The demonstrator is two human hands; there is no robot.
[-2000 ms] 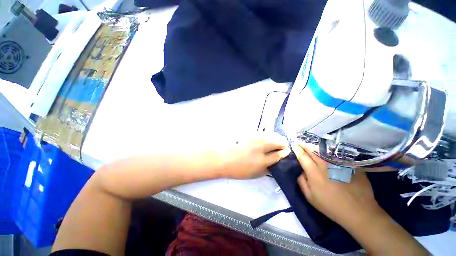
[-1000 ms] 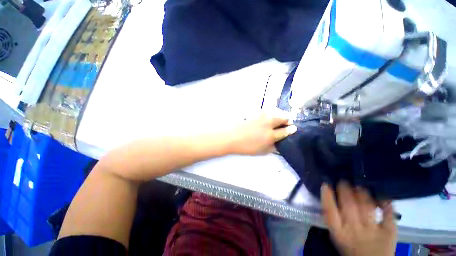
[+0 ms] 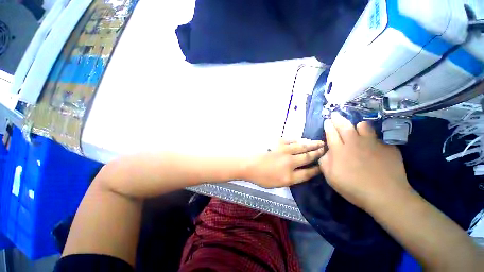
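A dark navy garment (image 3: 339,212) lies under the needle area of the white sewing machine (image 3: 392,48) and hangs over the table's front edge. My left hand (image 3: 297,163) rests at its left edge, fingers together on the cloth. My right hand (image 3: 361,159) presses on the cloth with its fingertips close to the presser foot (image 3: 331,109). The needle and the cloth edge at it are partly hidden by my right fingers.
Another navy cloth (image 3: 260,32) lies at the back of the white table (image 3: 196,106). Taped cardboard (image 3: 79,69) is at the left, with blue crates (image 3: 42,196) below. White threads (image 3: 467,127) hang at the right. My red-checked lap (image 3: 239,239) is below the edge.
My right hand has moved from the table's front edge up to the presser foot. My left hand sits slightly lower. More garment now lies left of the needle and over the front edge.
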